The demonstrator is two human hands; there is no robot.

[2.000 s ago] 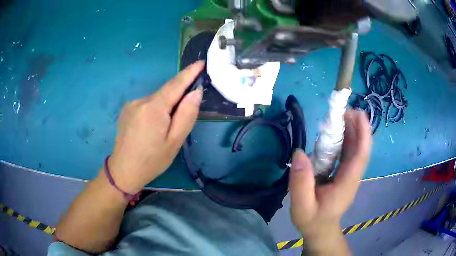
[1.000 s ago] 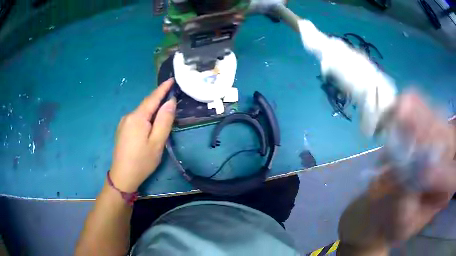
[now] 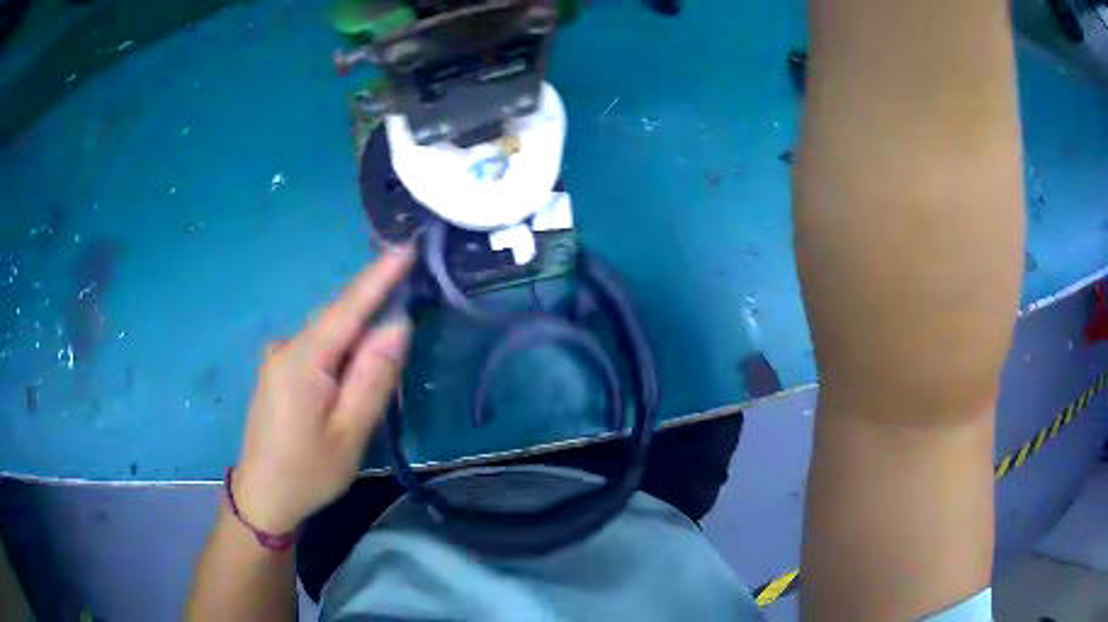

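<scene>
The black headband assembly (image 3: 541, 531) is an open hoop lying across the bench edge and my lap, slightly blurred. Its thinner curved inner arm (image 3: 549, 334) shows inside it. My left hand (image 3: 318, 395) pinches the hoop's left end with thumb and index finger, just in front of the press. The round white press fixture (image 3: 474, 194) sits under the grey press head (image 3: 468, 97). The hoop is in front of the fixture, not under the head. My right forearm reaches up out of the top edge; my right hand is out of the picture. The press lever is not visible.
The blue-green bench (image 3: 182, 280) has a curved front edge close to my body. The green press body (image 3: 371, 17) is cut off at the top. My right forearm (image 3: 911, 243) covers the bench's right side. Yellow-black floor tape (image 3: 1051, 425) shows lower right.
The hoop has come away from the fixture toward my lap, with my left hand on it. My right hand has left the wrapped lever and gone up out of view.
</scene>
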